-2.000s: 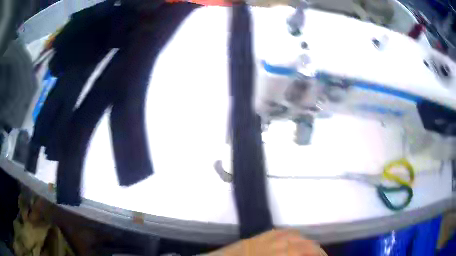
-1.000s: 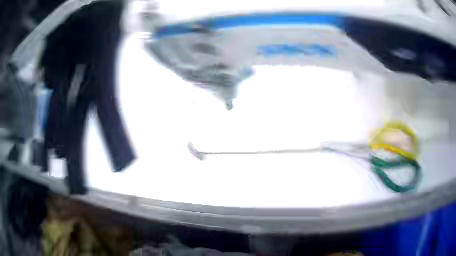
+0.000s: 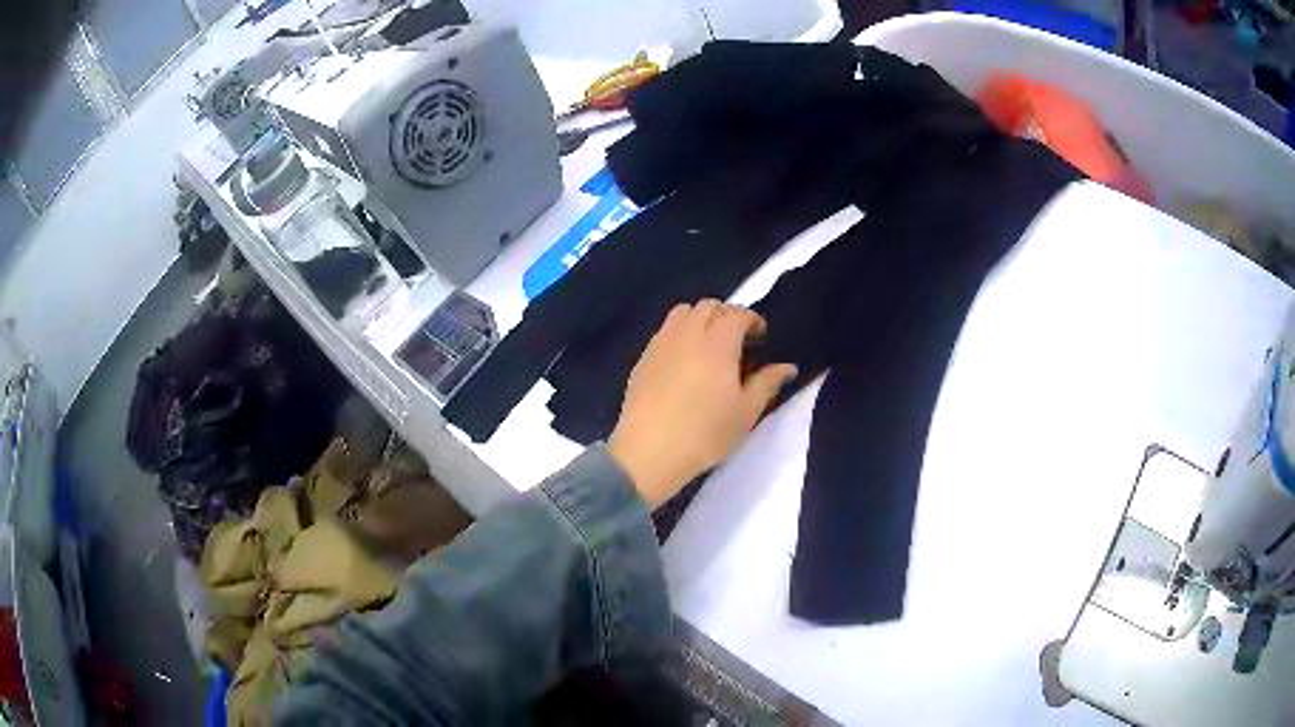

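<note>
Black cut strips lie fanned in a pile on the white table, left of the machine. My left hand, bare with a grey-blue sleeve, is over the pile's near part. Its thumb and fingers close on the edge of one black strip; the fingertips are partly hidden by the cloth. My right hand is not in view. The sewing machine head is cut off at the right edge, with its needle plate below it.
A grey-white motor box with a round vent stands at the upper left, beside a clear jar. Tan cloth and dark cloth are heaped below the table. An orange-red item lies behind the pile.
The view has swung left to the pile and motor box. My left hand is now on a strip in the pile. The long strip seen earlier across the table is not in view.
</note>
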